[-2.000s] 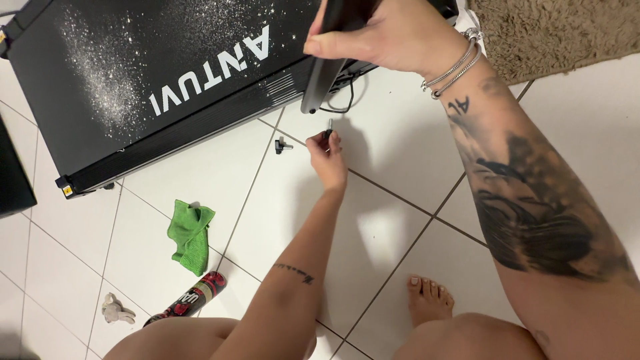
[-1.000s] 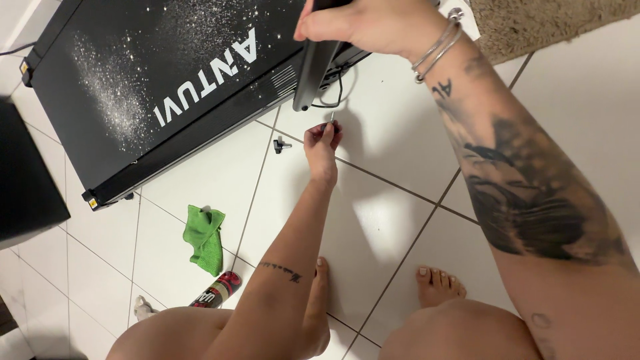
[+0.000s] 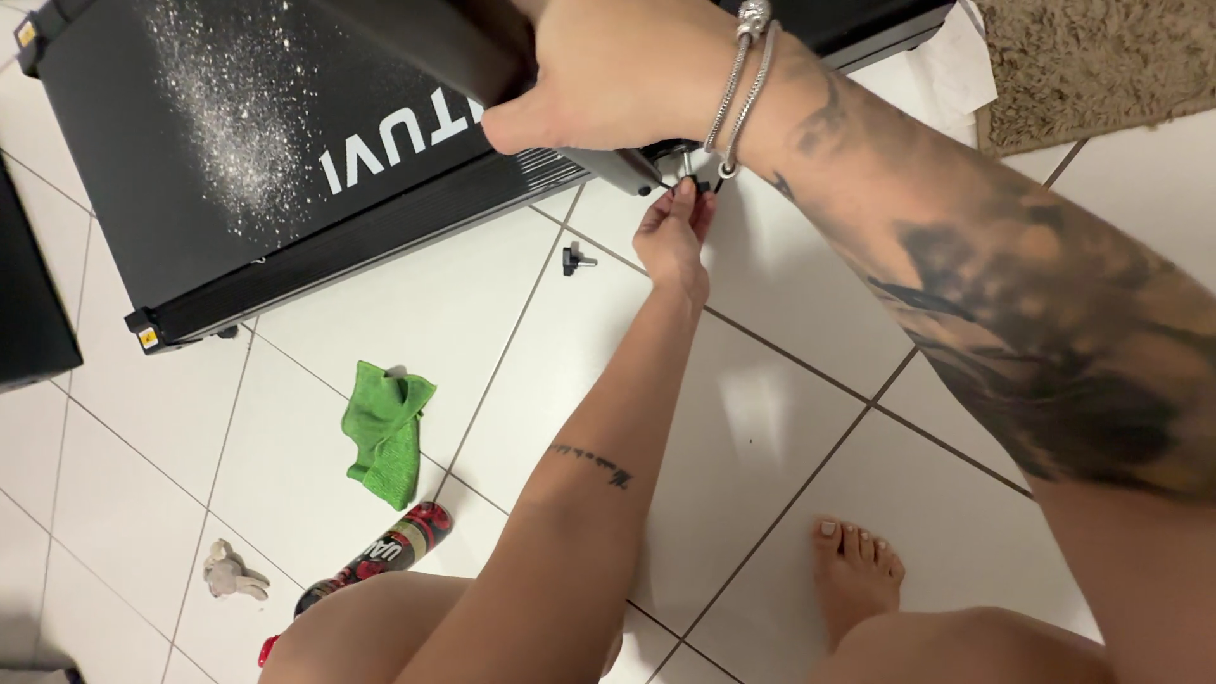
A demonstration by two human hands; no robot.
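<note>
My right hand (image 3: 608, 81) grips a black upright post (image 3: 446, 43) that slants across the black treadmill (image 3: 180, 218). Below the post's lower end, my left hand (image 3: 676, 237) pinches a black-headed knob bolt (image 3: 698, 180), its metal shank pointing up towards the treadmill's side. Whether the shank touches the frame cannot be told. A second knob bolt (image 3: 573, 261) lies on the white tiles to the left of my left hand. A dark cable shows beside my left fingers. White specks cover part of the treadmill belt.
On the tiled floor lie a green cloth (image 3: 388, 432), a dark and red printed can (image 3: 418, 537) and a small grey plush toy (image 3: 231, 573). A brown shaggy rug (image 3: 1092, 71) is at the upper right. A black object (image 3: 28, 294) stands at the left edge.
My left hand has brought the knob bolt up closer to the treadmill's side. My right hand still holds the post. The view has shifted.
</note>
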